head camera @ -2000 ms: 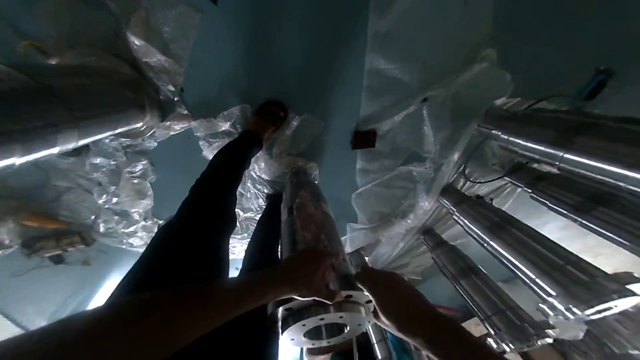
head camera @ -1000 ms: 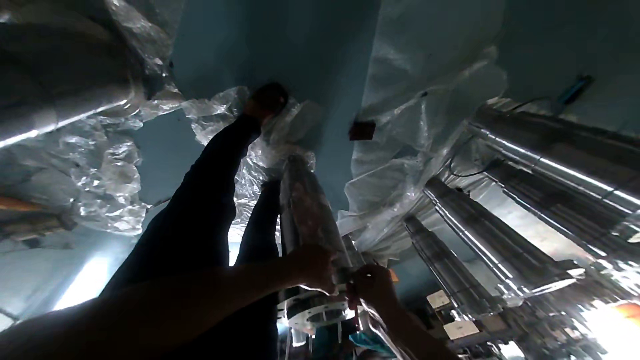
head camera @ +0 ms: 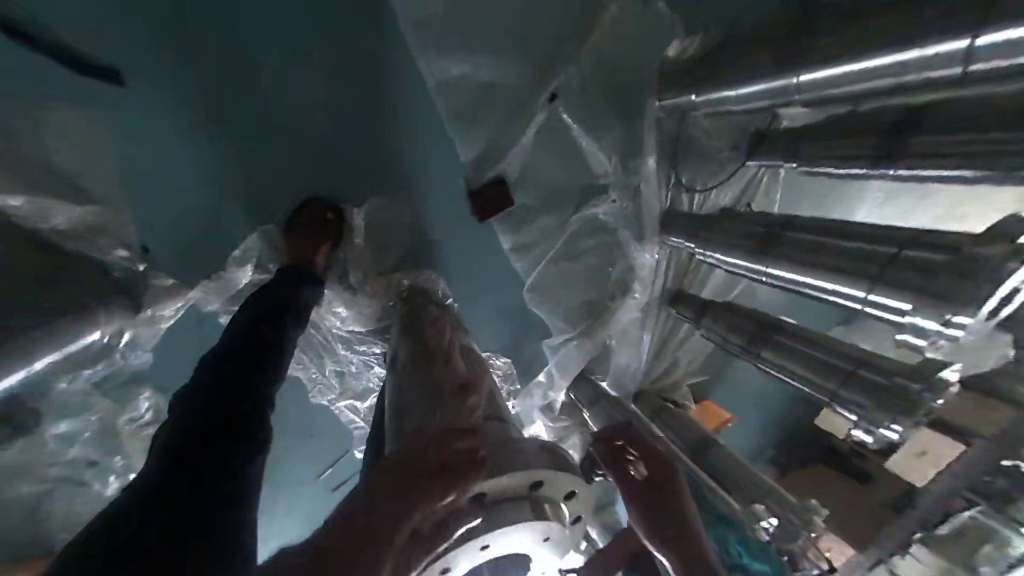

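A metal pipe (head camera: pixel 448 368) stands on the floor by my leg, its top ending in a metal flange (head camera: pixel 520 500) with bolt holes around a round opening. My left hand (head camera: pixel 440 464) lies against the side of the pipe just below the flange; its fingers are blurred. To the right of the flange, my right hand (head camera: pixel 640 472) has bent fingers beside the flange edge, near a small shiny metal part (head camera: pixel 592 466). Whether it grips that part cannot be made out. A thinner metal pipe (head camera: pixel 608 408) leans behind my right hand.
Several large metal pipes (head camera: pixel 800 256) stand at the right. Crumpled clear plastic sheeting (head camera: pixel 592 264) covers parts of the blue-green floor (head camera: pixel 312 104). A dark red block (head camera: pixel 490 198) lies ahead, an orange object (head camera: pixel 712 416) at the right. My shod foot (head camera: pixel 314 228) is beside the sheeting.
The view has turned to the right. My right hand was close against the flange edge one second ago and now shows a little apart from my left hand, which stays at the pipe.
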